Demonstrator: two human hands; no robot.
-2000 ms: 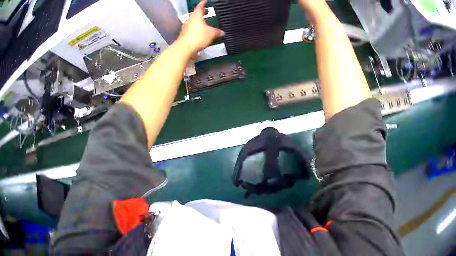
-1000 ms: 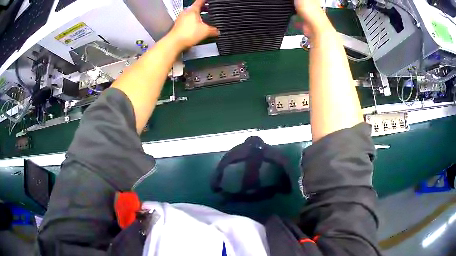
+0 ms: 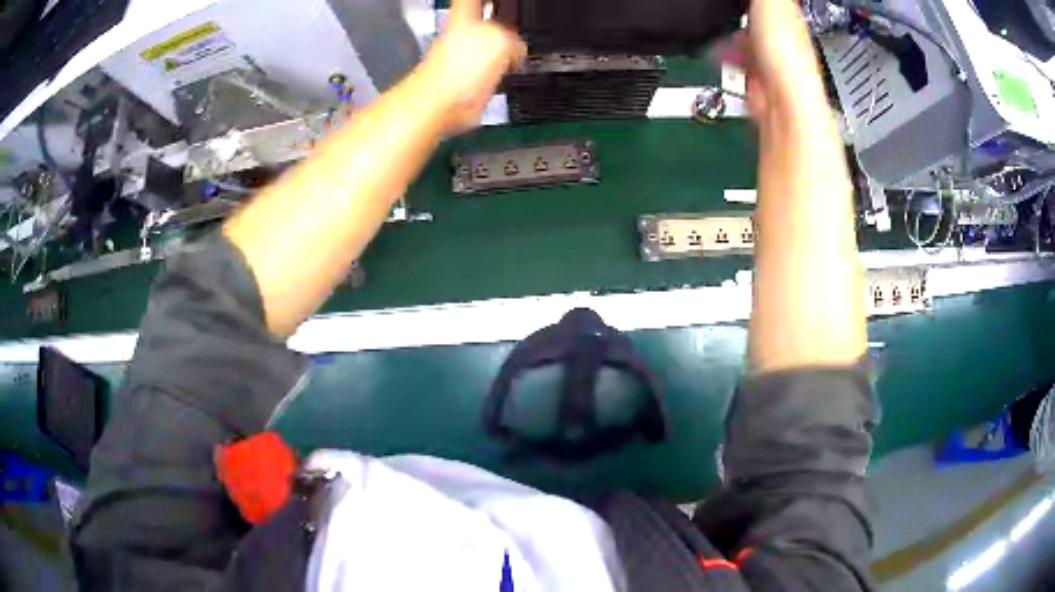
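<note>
My left hand (image 3: pixel 477 67) and my right hand (image 3: pixel 777 58) are at the top edge, on either side of a dark block of stacked fixtures (image 3: pixel 625 23) and gripping its ends. The block is cut off by the top edge. Below it stands the rest of the ridged stack (image 3: pixel 584 97), with the top fixture's face showing. My fingers are partly cut off and the right ones are blurred. A single four-station fixture (image 3: pixel 525 168) lies on the green mat in front of the stack. Another fixture (image 3: pixel 698 237) lies to the right, partly behind my right forearm.
A third fixture (image 3: pixel 898 291) lies on the white stripe (image 3: pixel 463 326) at right. A black looped strap (image 3: pixel 577 382) lies nearer me. A white machine (image 3: pixel 191 69) with a yellow label is at left, a grey housing (image 3: pixel 897 104) at right. A black tray (image 3: pixel 72 402) is at far left.
The stack has parted: its upper part is now in my hands, nearer me, and a shorter stack shows below it. My hands have moved slightly right and are wider apart.
</note>
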